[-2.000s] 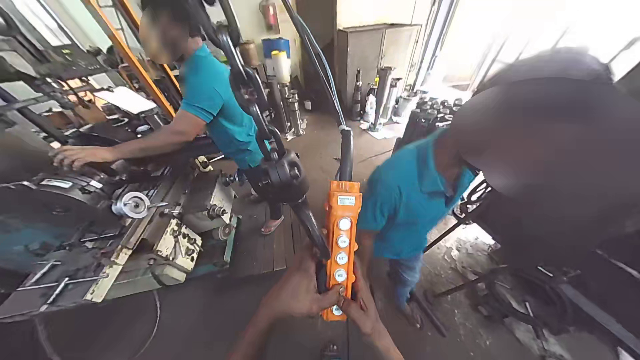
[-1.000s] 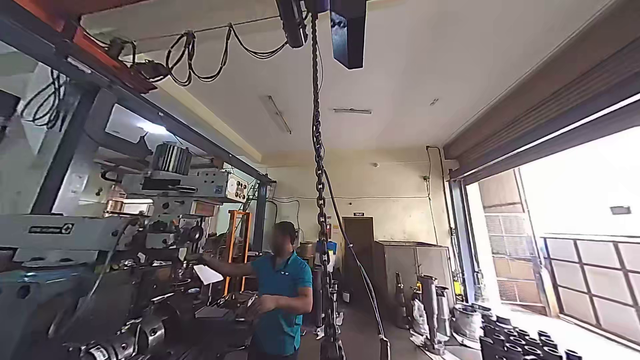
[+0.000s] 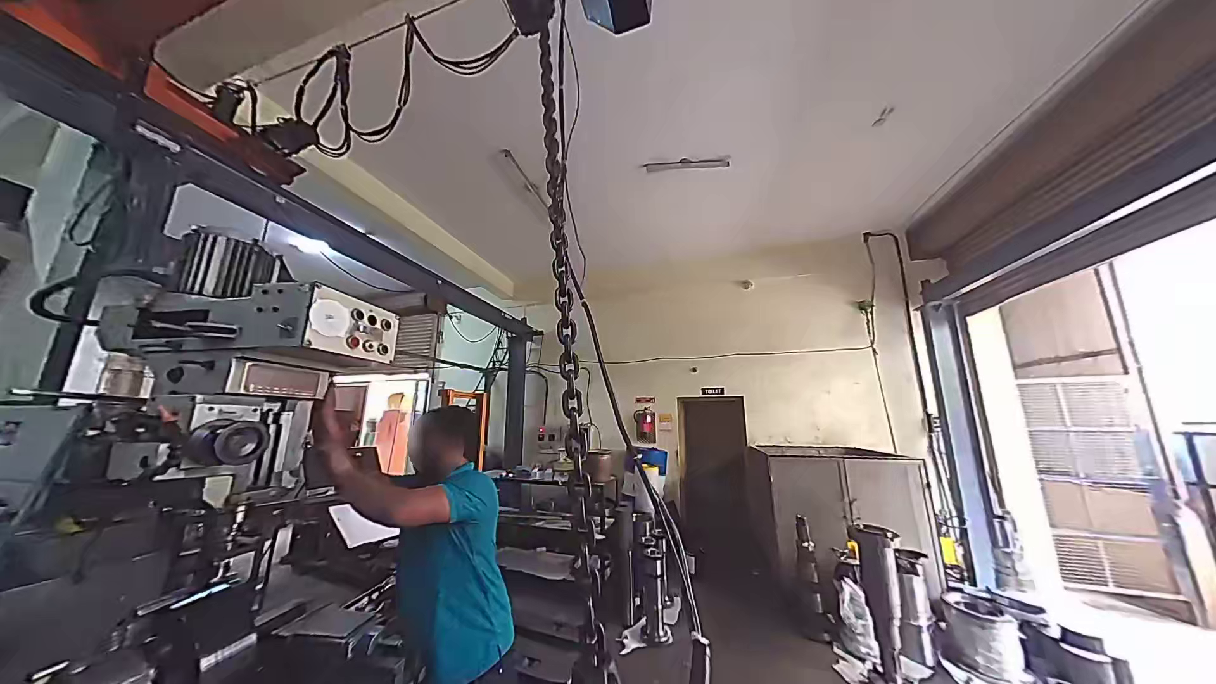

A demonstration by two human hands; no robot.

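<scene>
Neither of my hands shows at this moment; both lie outside the view. A heavy steel hoist chain [image 3: 568, 361] hangs down the middle, from a dark hoist body [image 3: 529, 14] at the top edge. Beside the chain runs the black pendant cable [image 3: 603, 366], which slants down to the right. The dark upper end of the pendant's cable sleeve [image 3: 700, 655] appears at the bottom edge; the orange control box is hidden below it. The lower end of the chain is also out of view.
A co-worker in a teal shirt [image 3: 461, 570] stands left of the chain with raised arms at a large milling machine [image 3: 256, 332]. Metal cylinders [image 3: 879, 589] stand on the floor at the right, by a metal cabinet [image 3: 845, 513]. An overhead beam [image 3: 380, 252] crosses the upper left.
The view has tilted far up from the orange pendant, which both my hands held two seconds ago. The co-worker's arms have risen toward the machine since one second ago.
</scene>
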